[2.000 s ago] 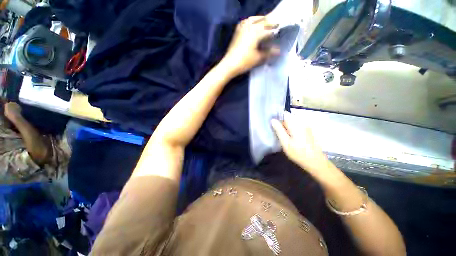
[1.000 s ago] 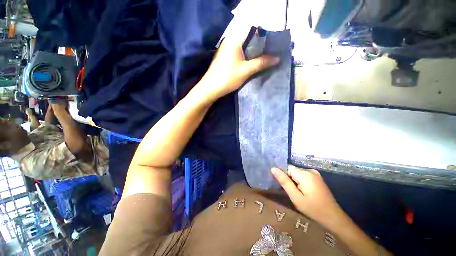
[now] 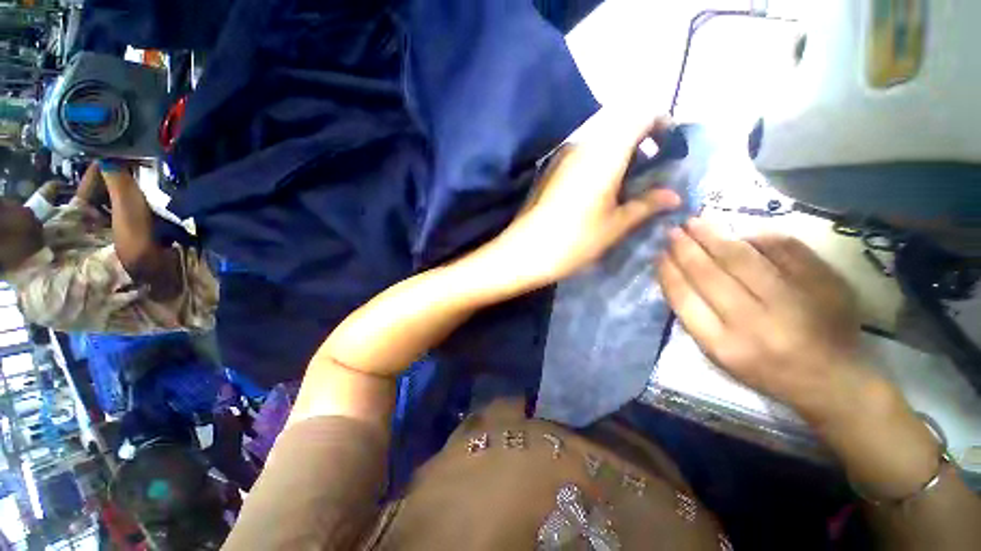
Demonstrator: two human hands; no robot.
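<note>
A strip with a pale grey-blue face [image 3: 602, 339] runs from beside the machine head down to my lap, its lower end angled. My left hand [image 3: 586, 205] grips the strip's upper part, with the thumb on the pale face. My right hand [image 3: 758, 307] is slightly blurred, its fingertips on the strip's right edge just below my left thumb. A small white tab shows by my left fingertips. The dark navy garment [image 3: 323, 140] is heaped left of the strip. The needle area is not clearly visible.
The white sewing machine head [image 3: 850, 118] stands at the upper right, over the white table [image 3: 619, 54]. A grey device with a coiled blue-centred top [image 3: 97, 108] and red handle loops [image 3: 172, 124] lie at the upper left. Another person [image 3: 129, 269] works at the left.
My right hand has moved up from the strip's lower end to near my left thumb. My left hand and the strip's upper end have shifted right in the view.
</note>
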